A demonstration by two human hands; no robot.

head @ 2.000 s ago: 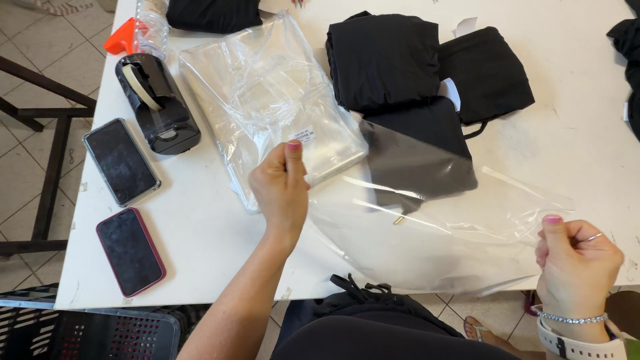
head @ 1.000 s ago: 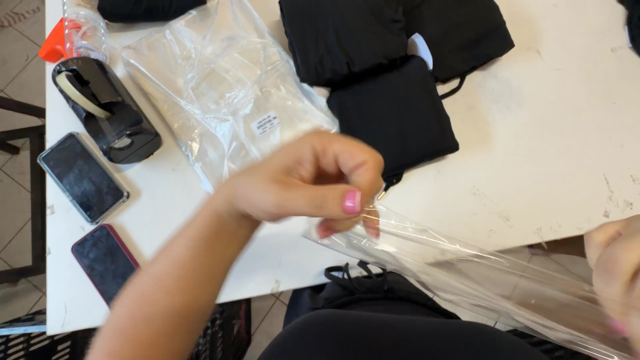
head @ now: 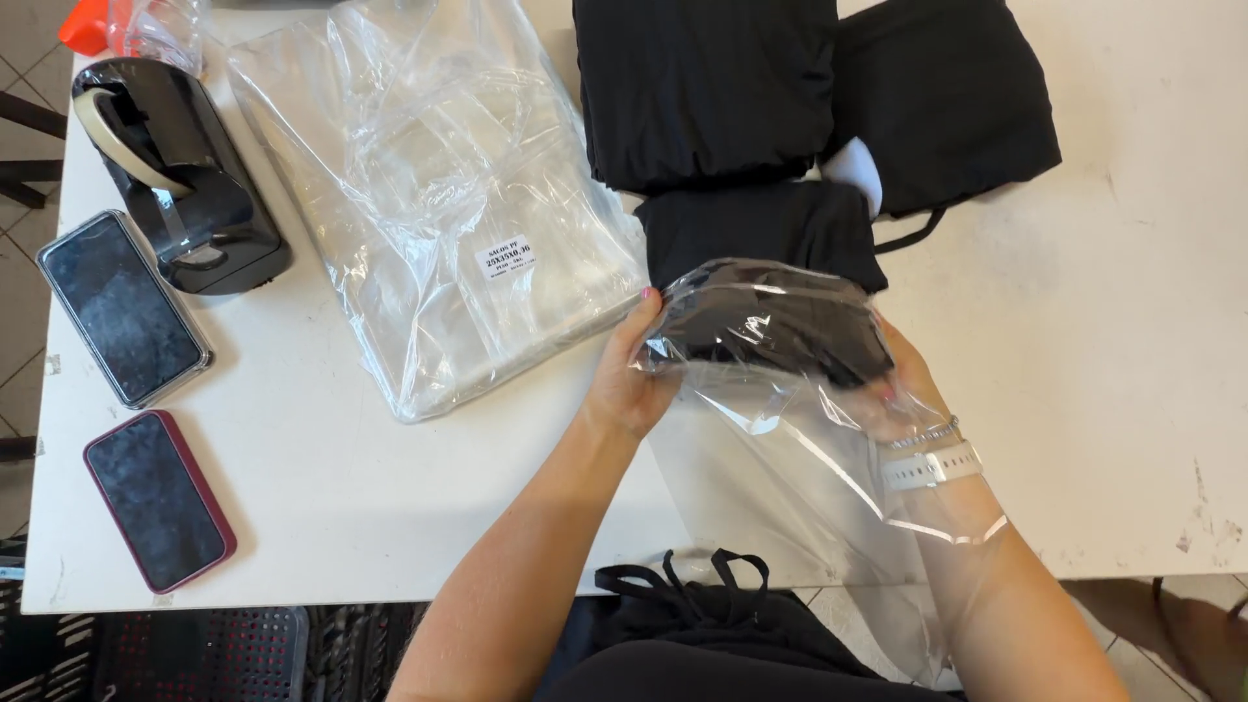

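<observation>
A clear plastic bag (head: 780, 409) is spread between my hands, its upper edge over the near part of a folded black garment (head: 760, 229). My left hand (head: 634, 370) grips the bag's left edge, thumb on top, at the garment's near left corner. My right hand (head: 907, 380) is at the garment's near right side, seen partly through the film; its fingers are partly hidden and their hold is unclear. The bag's lower part hangs over my right forearm. Beyond lie a thicker folded black garment (head: 707, 88) and another black garment (head: 946, 97) with a strap.
A stack of clear plastic bags (head: 439, 205) with a printed label lies left of the garments. Further left are a black tape dispenser (head: 180, 175), a phone in a clear case (head: 125, 307) and a phone in a dark red case (head: 161, 499). Black crates (head: 205, 643) stand below the table edge.
Both hands have moved to the near garment, bringing the bag over its near part. A second ago the bag was stretched away from that garment, near the table's front edge. The view is nearer.
</observation>
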